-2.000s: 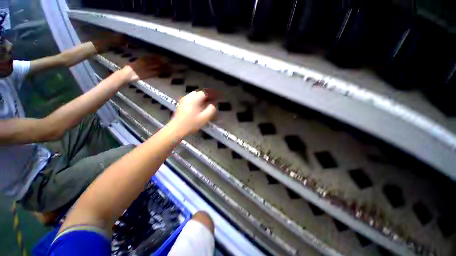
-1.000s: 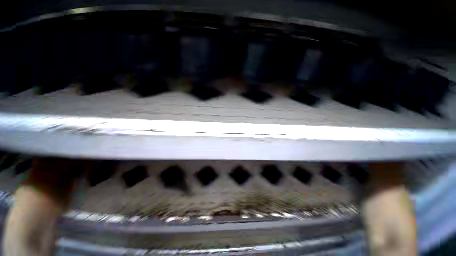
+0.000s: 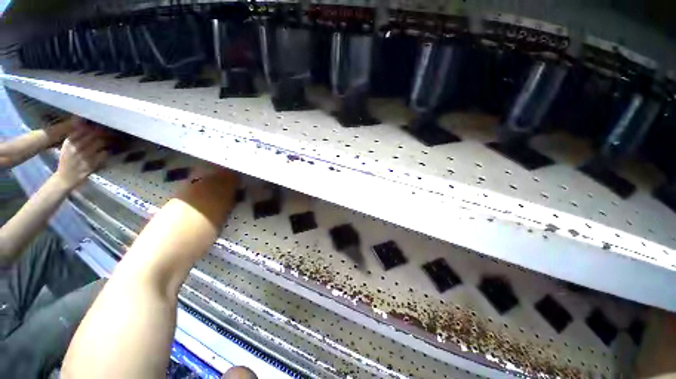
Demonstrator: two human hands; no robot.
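My left hand [image 3: 211,191] reaches under the front edge of the upper shelf, onto the perforated lower shelf [image 3: 326,255]. Its fingers are hidden and I cannot tell what it holds. My right hand or wrist [image 3: 658,346] is cut off at the right edge, in shadow below the same shelf edge. Flat black diamond squares [image 3: 389,254] lie in a row on the lower shelf between my arms. Tall glossy black units [image 3: 354,66] stand upright in a row on the upper shelf [image 3: 222,122].
Another person's hands [image 3: 81,152] reach into the lower shelf at the left. The white upper shelf rail [image 3: 333,178] crosses above my arms. A rusty shelf edge [image 3: 437,329] runs below. A blue bin [image 3: 194,361] shows partly at the bottom, beside my knee.
The view has swung back from a blurred, straight-on look at the shelf to an angled one. The other person is in view again. Both my arms still reach under the upper shelf.
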